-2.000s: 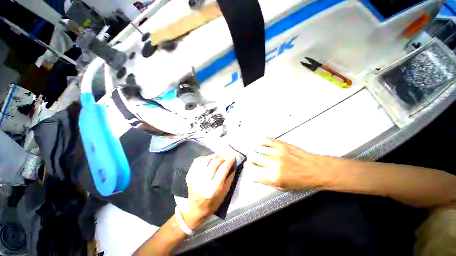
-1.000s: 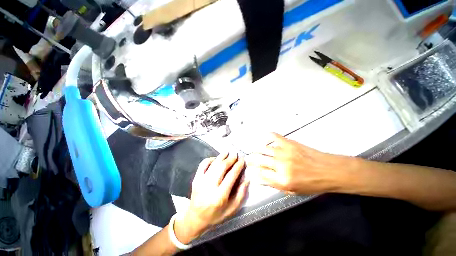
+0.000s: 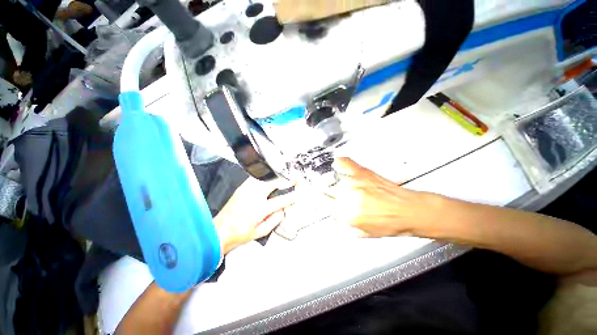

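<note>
The presser foot and needle area [image 3: 317,165] of the white sewing machine is at the centre. A small pale garment part [image 3: 302,219] lies just in front of it, between my hands. My left hand [image 3: 249,212] rests flat at its left edge, partly hidden behind the blue lamp. My right hand [image 3: 370,201] lies on its right side, fingertips close to the presser foot; glare blurs the fingers. Dark grey cloth [image 3: 222,183] lies left of the needle, partly under and behind my left hand.
The blue lamp [image 3: 167,203] stands left of the needle. Thread snips [image 3: 459,114] and a clear box [image 3: 563,134] lie right. A black strip [image 3: 435,52] hangs over the machine head. Folded dark cloth [image 3: 72,170] is at left. The table edge [image 3: 340,291] curves below my hands.
The view has shifted closer to the machine head. My left hand has moved toward the needle, with the cloth further left and behind the lamp. The pale part now shows between my hands.
</note>
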